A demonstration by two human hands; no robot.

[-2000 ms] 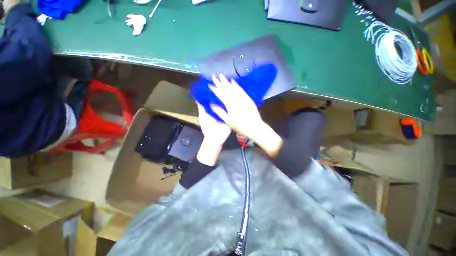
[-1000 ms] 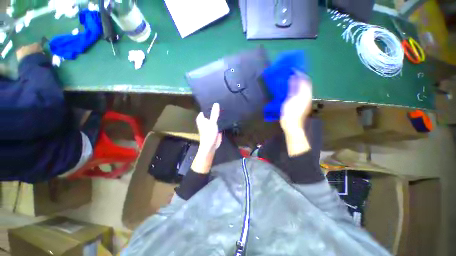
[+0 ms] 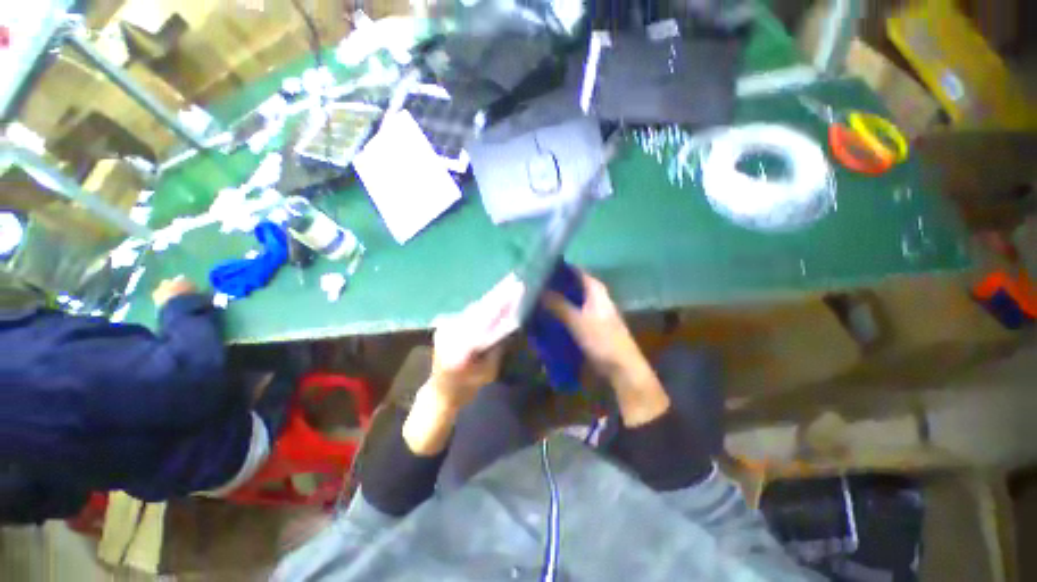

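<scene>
A solar panel [image 3: 560, 233] stands nearly edge-on to the camera above the bench's front edge, blurred. My left hand [image 3: 475, 332] holds it at its lower left side. My right hand [image 3: 596, 325] holds a crumpled blue cleaning cloth [image 3: 557, 347] against or close to the panel's right side; exact contact is blurred. The panel's cable is not visible.
On the green bench [image 3: 682, 264] lie stacked panels [image 3: 540, 171], a white sheet [image 3: 407, 176], a white wire coil [image 3: 769, 176], scissors [image 3: 867, 143], a bottle [image 3: 323, 231] and another blue cloth [image 3: 252, 264]. A person's dark sleeve [image 3: 114, 398] is at left, beside a red stool [image 3: 307, 438].
The panel has turned from lying back-up to nearly edge-on. My right hand has brought the cloth inward to the panel. The camera view has tilted up, showing more of the far bench.
</scene>
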